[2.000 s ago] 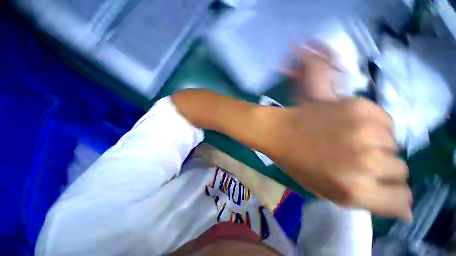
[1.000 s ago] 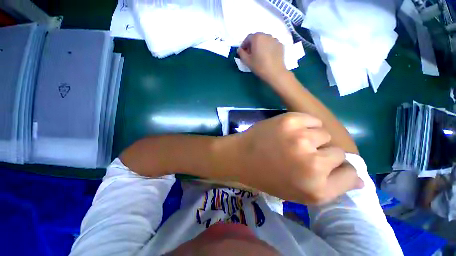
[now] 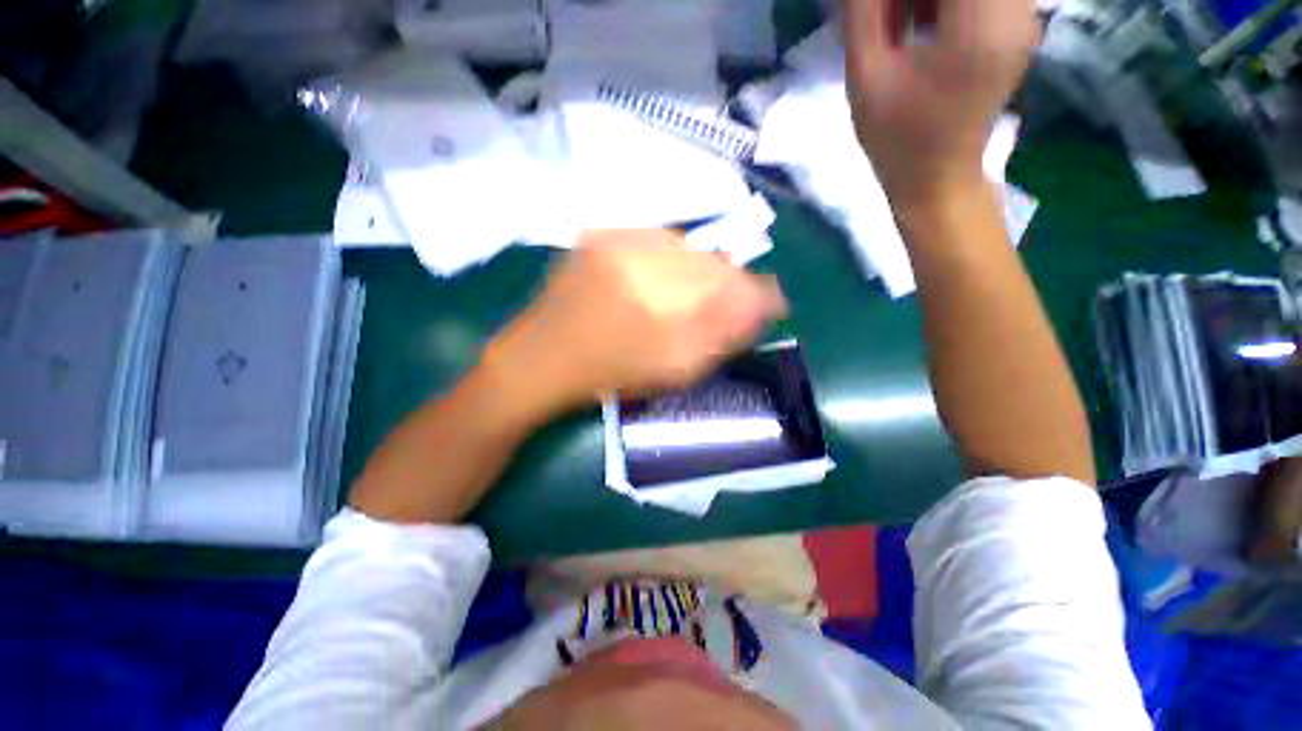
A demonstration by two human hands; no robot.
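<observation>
A glossy black panel (image 3: 721,429) with fine white text lies on a thin white sheet (image 3: 700,491) on the bench in front of me, reflecting a ceiling light. My left hand (image 3: 650,311) is blurred above the panel's far left edge, fingers bent and pointing right. Whether it holds anything cannot be told. My right hand (image 3: 942,86) is raised at the top, over the far white sheets, its fingertips cut off by the picture's edge. What it holds, if anything, is not visible.
Grey-faced pieces (image 3: 236,364) stand stacked at left. Dark pieces with white edges (image 3: 1192,371) lean at right. Loose white sheets (image 3: 486,200) and a label strip with dark rectangles (image 3: 678,122) lie at the far side. A metal bar (image 3: 93,164) is at upper left.
My left hand has moved left and away from me, uncovering more of the black panel. My right hand has moved right and farther up from the small white papers. The view has shifted.
</observation>
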